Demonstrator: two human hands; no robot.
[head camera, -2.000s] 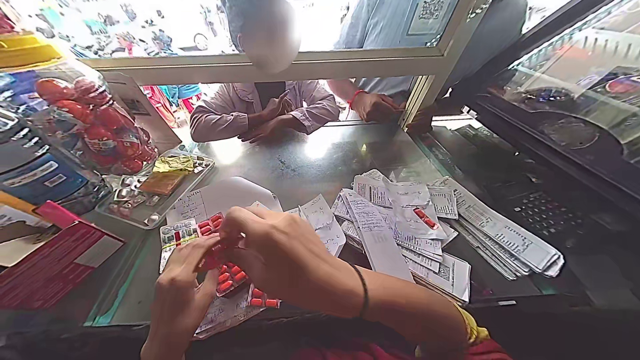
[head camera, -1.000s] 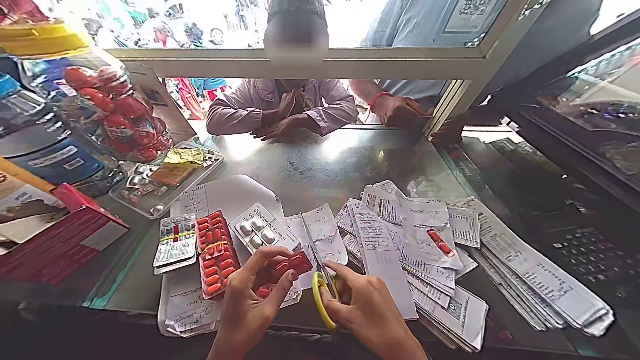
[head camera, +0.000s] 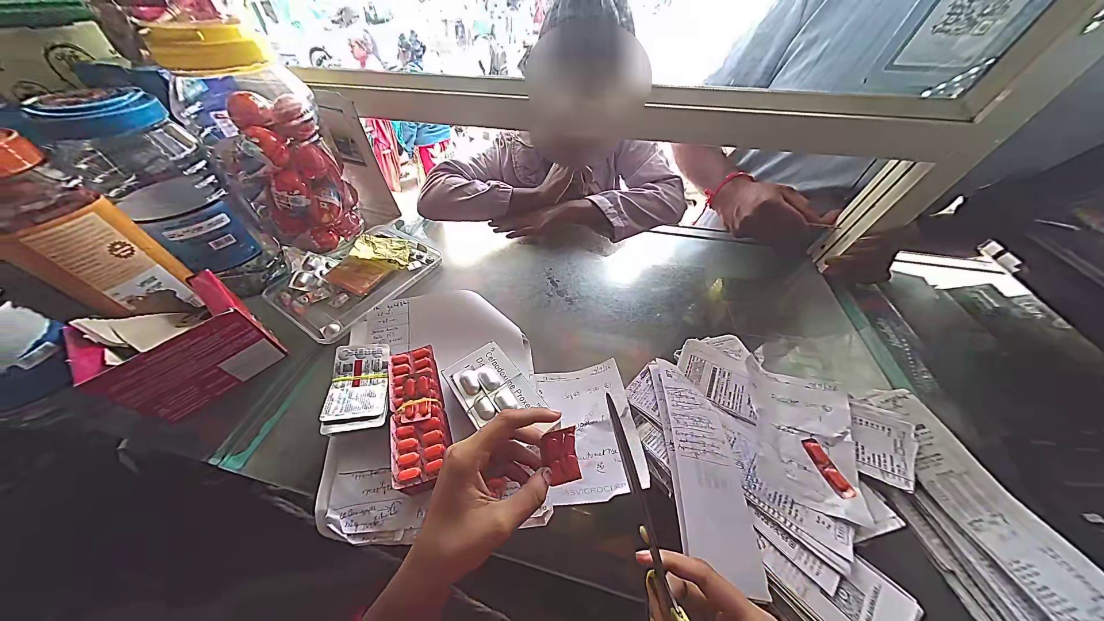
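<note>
My left hand (head camera: 492, 492) holds a small red blister piece (head camera: 561, 454) between thumb and fingers, above the papers. My right hand (head camera: 699, 586), at the bottom edge, holds yellow-handled scissors (head camera: 630, 457), their blades pointing up and away. Left of my left hand lie a red blister strip of capsule-shaped tablets (head camera: 418, 423) with a yellow rubber band round it and a stack of silver blister packs (head camera: 355, 388), also banded. A silver blister of white tablets (head camera: 487, 388) lies just beyond my left hand. Handwritten paper slips (head camera: 595, 423) lie beneath.
Paper slips (head camera: 716, 483) are piled at right, a small red strip (head camera: 828, 468) on them. At left stand plastic jars (head camera: 302, 172), a clear tray (head camera: 354, 285) and a red carton (head camera: 181, 362). Beyond the glass counter, one person's forearms (head camera: 552, 207) and another person's hand (head camera: 763, 207) rest near the window frame.
From both hands together over the red blisters, my right hand came to hold scissors beside the red piece. Since then it has drawn back toward the bottom edge, and the blades have left the piece.
</note>
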